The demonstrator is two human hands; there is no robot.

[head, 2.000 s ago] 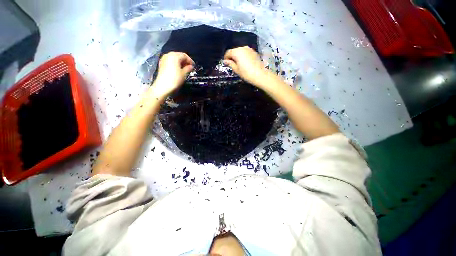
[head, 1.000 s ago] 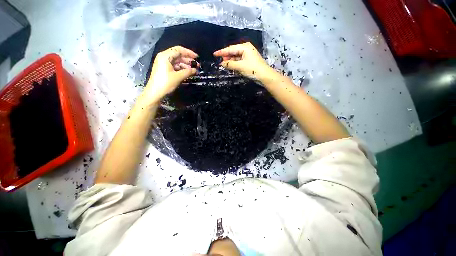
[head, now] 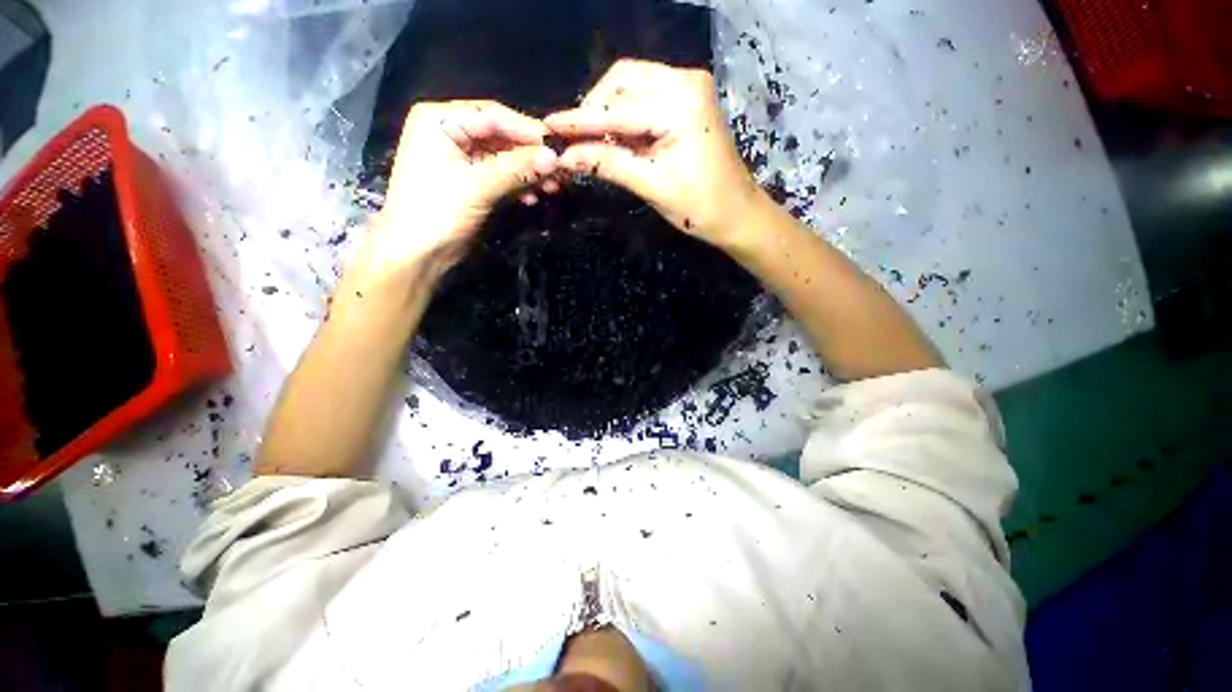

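A large rounded heap of black parts (head: pixel 588 318) lies in front of me inside an opened clear plastic bag (head: pixel 318 102). My left hand (head: pixel 466 176) and my right hand (head: pixel 655 142) are bare and meet fingertip to fingertip over the heap. The thumbs and forefingers of both hands pinch a tiny black part (head: pixel 555 141) between them. The part is mostly hidden by the fingers. Black bits stick to both hands and forearms.
A red perforated basket (head: pixel 183 270) with a black fill stands at the left on the white table (head: pixel 1000 270). Black scraps (head: pixel 736 389) are scattered around the heap. Another red basket (head: pixel 1148 54) is at the top right, on a dark bench. Green floor shows at lower right.
My hands were apart over the heap and have come together at the fingertips. The view has shifted, so the heap's far part and the baskets sit differently in the picture.
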